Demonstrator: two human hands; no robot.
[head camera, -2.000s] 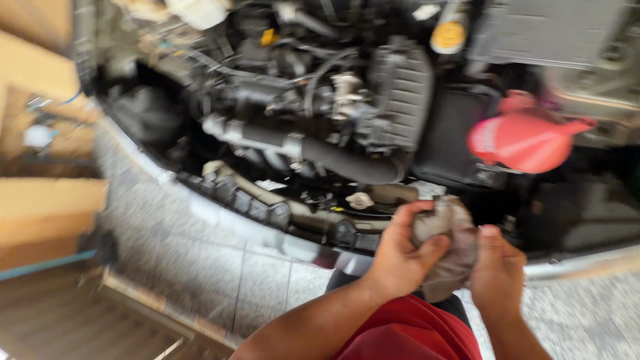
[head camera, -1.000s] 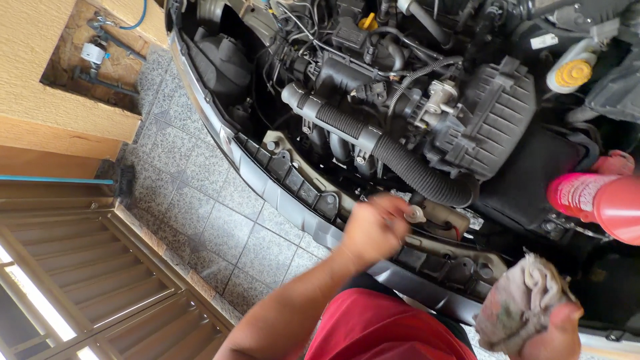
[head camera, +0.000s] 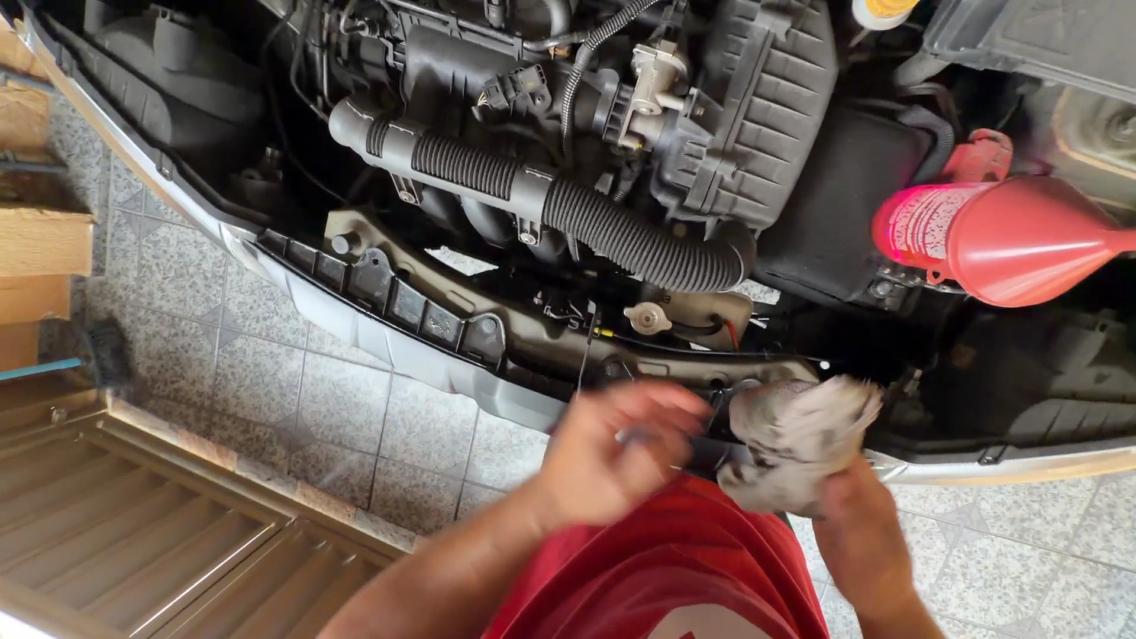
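My right hand (head camera: 856, 524) is shut on a crumpled, stained grey-white rag (head camera: 799, 435) at the front edge of an open car engine bay. To its left is my left hand (head camera: 621, 453), blurred, its fingers partly bent over the front crossmember (head camera: 426, 284); whether anything is between them cannot be told. Beyond that hand lie a pale round cap (head camera: 648, 318) and a black corrugated air intake hose (head camera: 639, 222). A red plastic funnel (head camera: 1029, 240) rests beside a red bottle with a printed label at the right, apart from both hands.
The black ribbed air filter housing (head camera: 763, 115) stands behind the hose. A yellow-topped reservoir cap (head camera: 887, 9) is at the top edge. The silver bumper (head camera: 355, 333) curves across the front, above speckled floor tiles (head camera: 346, 399). A metal gate (head camera: 177, 532) and a broom head (head camera: 105, 355) are at left.
My left hand has moved from beside the pale cap towards the rag. The rag stays in my right hand. The view has shifted.
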